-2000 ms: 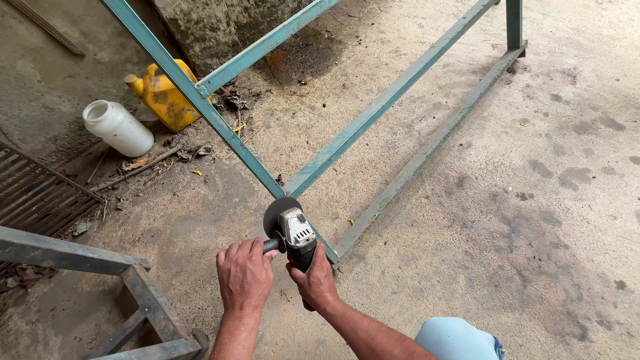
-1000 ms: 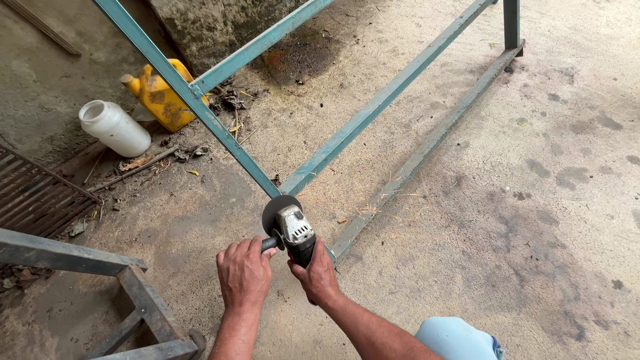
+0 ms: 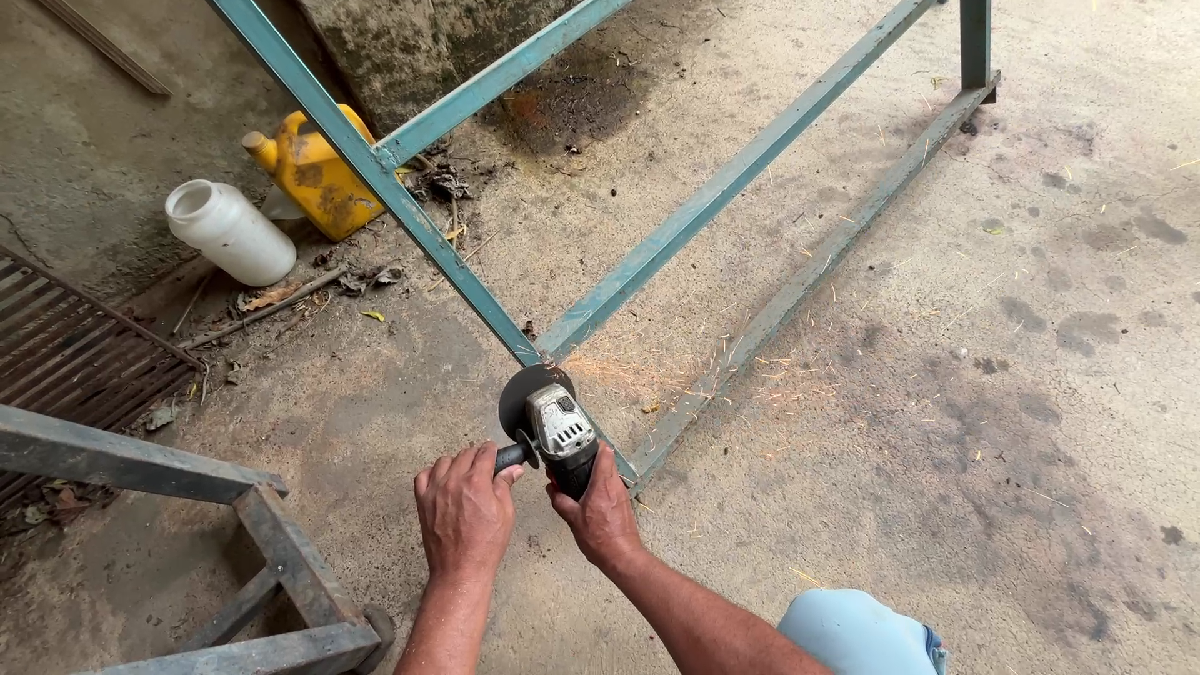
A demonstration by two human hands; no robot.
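Observation:
An angle grinder (image 3: 562,427) with a thin dark disc (image 3: 527,401) is held in both hands near the lower middle of the head view. My left hand (image 3: 466,511) grips its black side handle (image 3: 511,457). Around the black body is my right hand (image 3: 597,511). The disc is at a joint of a teal-painted metal frame (image 3: 689,220), where a crossbar meets the side bar. Orange sparks (image 3: 647,370) fly from there to the right, over the frame's lower bar (image 3: 806,281). The disc's exact contact is hidden behind the tool.
A grey metal stand (image 3: 295,562) is at the lower left, beside a rusty grate (image 3: 84,352). A white plastic jar (image 3: 234,234) and a yellow jerrycan (image 3: 323,183) stand by the wall among dry leaves. My knee (image 3: 853,633) shows at the bottom right.
Sparks, not seen two seconds ago and faint one second ago, now spray strongly to the right. Both hands keep their hold on the grinder in nearly the same place.

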